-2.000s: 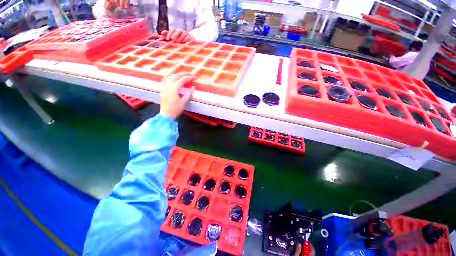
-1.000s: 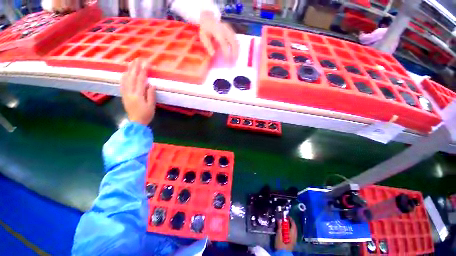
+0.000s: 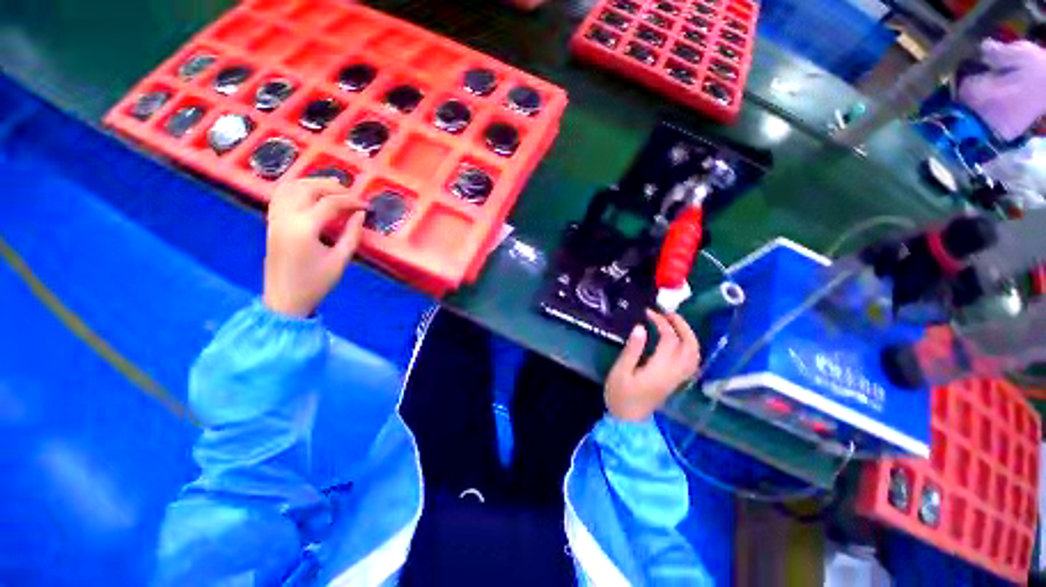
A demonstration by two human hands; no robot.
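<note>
The left parts tray [image 3: 419, 269] is a red-orange grid holding black glossy discs, with some empty compartments. My left hand [image 3: 307, 247] is at its near edge, fingertips over a partly hidden disc [image 3: 333, 177]; whether they grip it cannot be told. Another disc [image 3: 387, 211] lies just right of the fingers. The black clamp press [image 3: 596, 287] stands right of the tray, its red handle [image 3: 680, 249] slanting towards me. My right hand [image 3: 654, 365] is just below the handle's whitish lower end [image 3: 673, 297], thumb and fingers apart, nothing visible in it.
A blue controller box [image 3: 826, 355] and thin hose are right of the press, with a black regulator [image 3: 935, 247] above. The right red tray [image 3: 975, 459] holds two discs near its left edge. Another disc-filled red tray [image 3: 717, 103] is at the back. A clear scrap [image 3: 522, 249] lies between tray and press.
The view has swung down to the bench. My left hand has moved from the upper shelf's empty tray to the lower parts tray. My right hand has left the red handle's grip.
</note>
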